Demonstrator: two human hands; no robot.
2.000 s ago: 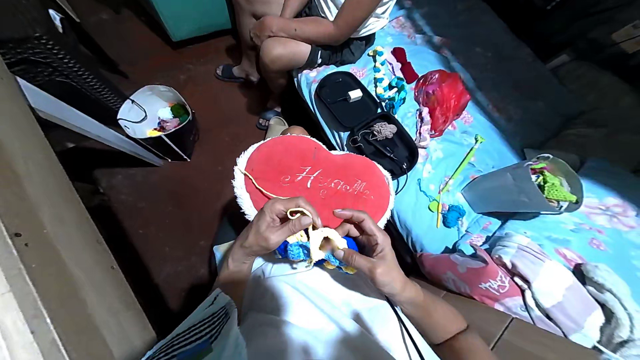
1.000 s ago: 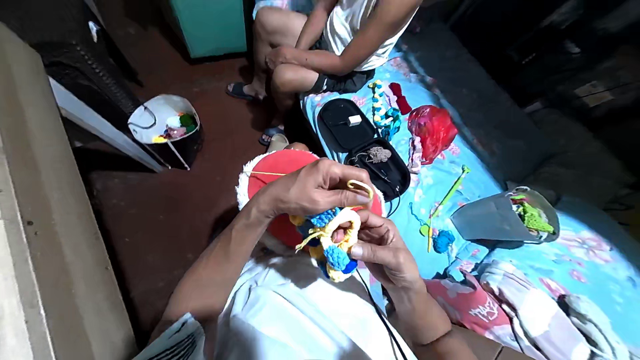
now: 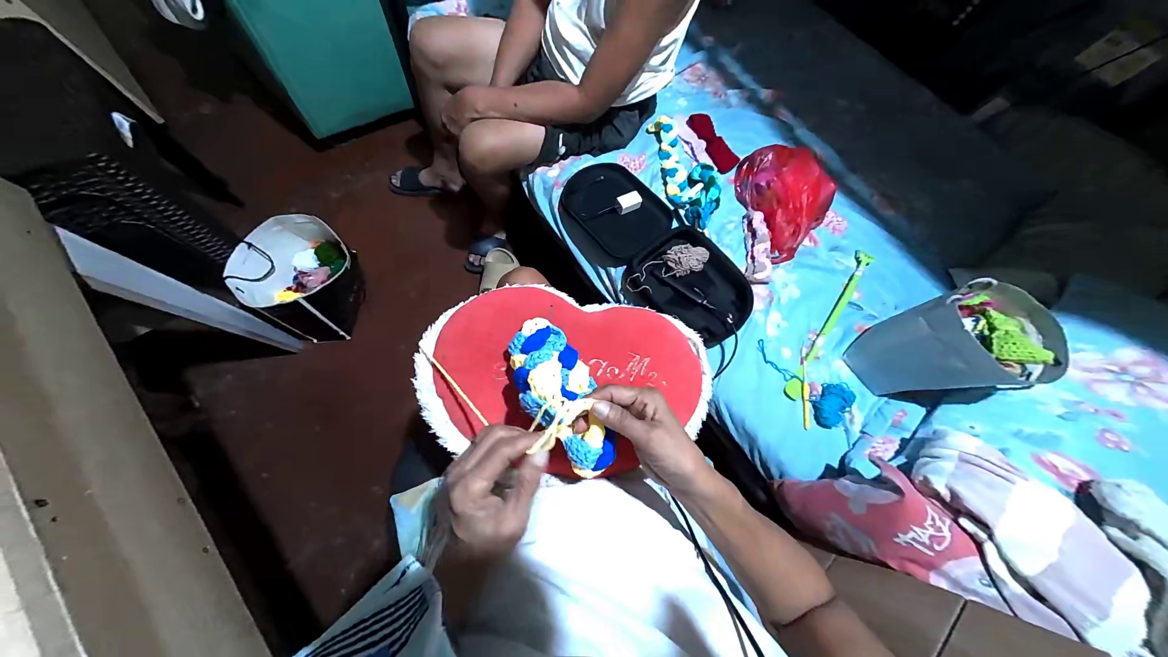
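A red heart-shaped cushion [image 3: 474,333] with white fluffy trim and stitched writing lies on the lap. On it rests a braided piece of yarn work [image 3: 546,365] in light blue, dark blue and pale yellow. My left hand [image 3: 493,484] pinches pale yellow yarn at the lower part of the piece. The thumb and fingers of my right hand [image 3: 643,429] grip the piece's pale yellow edge, just right of my left fingertips. A yellow strand [image 3: 456,388] runs from the cushion's left edge towards my left hand. Whether a hook is held cannot be seen.
A person [image 3: 584,91] sits on the flowered bed [image 3: 876,301]. On the bed are an open black case [image 3: 620,196], a red plastic bag [image 3: 785,196], a tilted grey bin [image 3: 912,342], a blue yarn ball [image 3: 832,404] and bundled cloth [image 3: 1022,529]. A yarn container [image 3: 342,306] stands on the floor.
My left hand has moved down and off the cushion's middle. The braided piece, mostly covered by the hands before, now lies stretched out on the cushion.
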